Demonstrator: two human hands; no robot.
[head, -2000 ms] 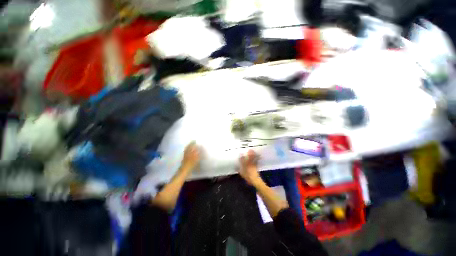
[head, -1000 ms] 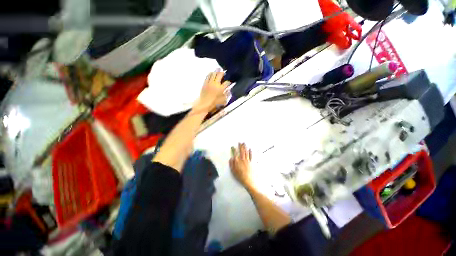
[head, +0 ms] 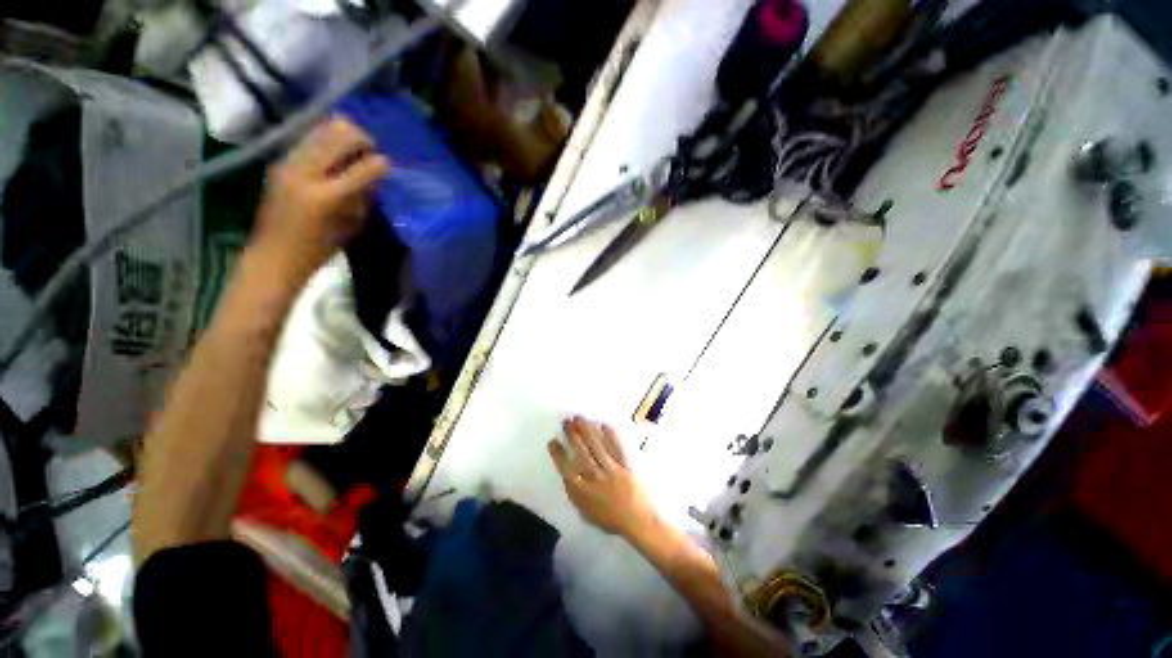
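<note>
My left hand (head: pixel 315 193) is raised behind the table's back edge, beside a blue plastic basket (head: pixel 443 212). Its fingers are curled beside dark cloth (head: pixel 377 264); whether they grip it cannot be told. My right hand (head: pixel 595 478) rests on the white table (head: pixel 533 386) with its fingers apart and holds nothing. The white sewing machine (head: pixel 900 296) with red lettering lies to the right of it. Fabric scissors (head: pixel 617 244) lie behind the machine.
A thread cone (head: pixel 771 39) with a magenta core and tangled thread (head: pixel 816 161) lie behind the machine. White cloth (head: pixel 315 366) is below my left arm. Dark blue cloth (head: pixel 482 585) lies at the bottom. A white sack (head: pixel 135 257) stands far left.
The view has turned and come nearer the table's back edge. My left hand has moved from the dark cloth's near edge to beside the blue basket, now uncovered. My right hand remains on the table.
</note>
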